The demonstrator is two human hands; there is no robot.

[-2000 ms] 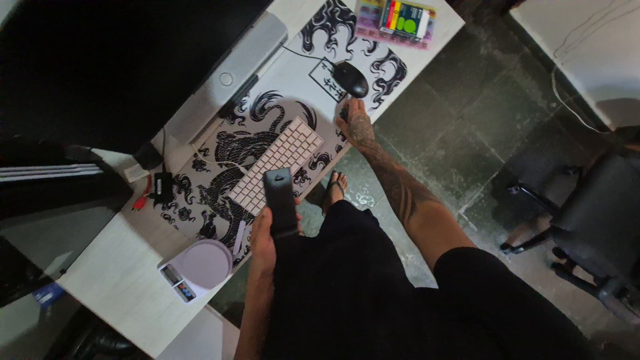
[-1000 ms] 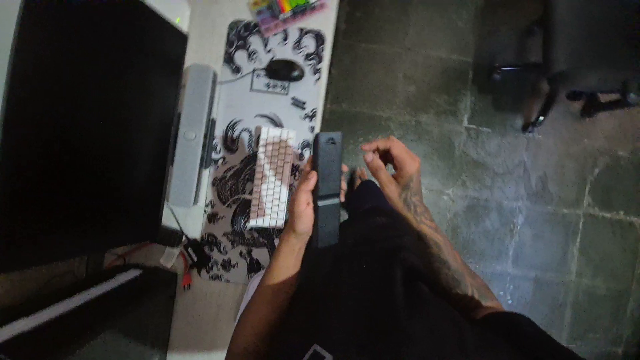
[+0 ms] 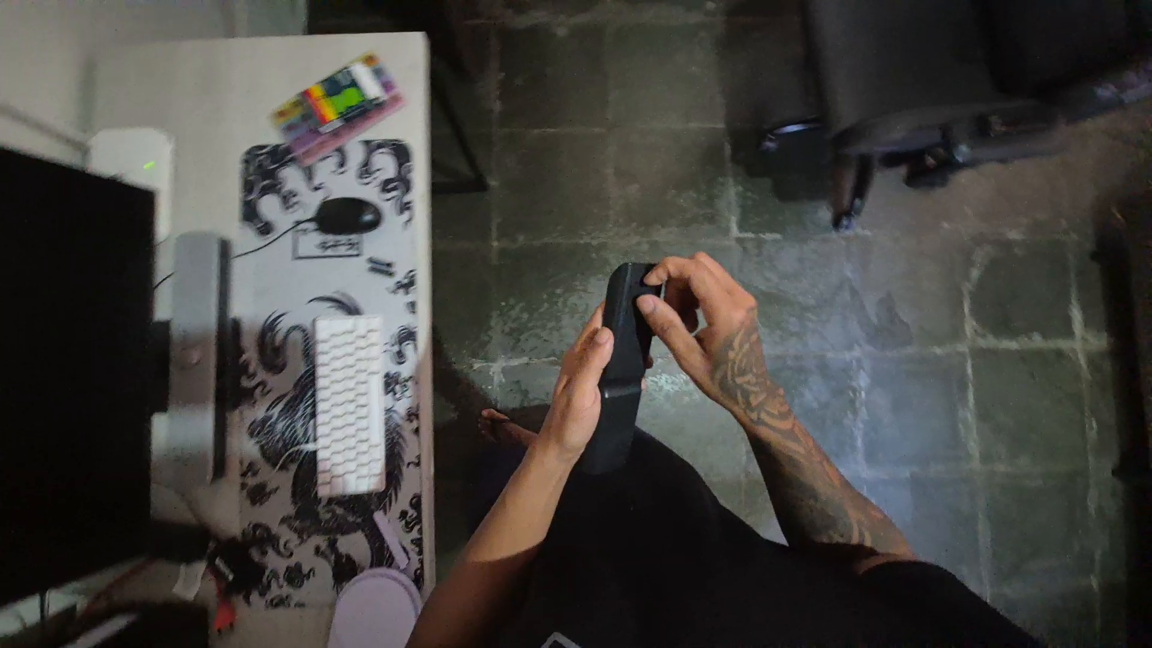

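A long black case (image 3: pixel 621 360) is gripped in my left hand (image 3: pixel 580 387), its thumb along the near side. My right hand (image 3: pixel 702 315) has thumb and index finger on the upper end of the case; whether they pinch some part of it cannot be told. The case is held over the floor, to the right of the desk, with its lower end near my dark clothing. What lies inside the case, if anything, is hidden.
On the desk (image 3: pixel 207 85) at left are a patterned desk mat (image 3: pixel 288 378), a white keyboard (image 3: pixel 349 405), a black mouse (image 3: pixel 348 216), a colourful package (image 3: pixel 342 103) and a monitor (image 3: pixel 72 369). A dark office chair (image 3: pixel 891 81) stands upper right on the tiled floor (image 3: pixel 576 198).
My right hand was by the mouse two seconds ago, then came near the case; its fingers are now on the case's upper end. My left hand still holds the case. The view has turned.
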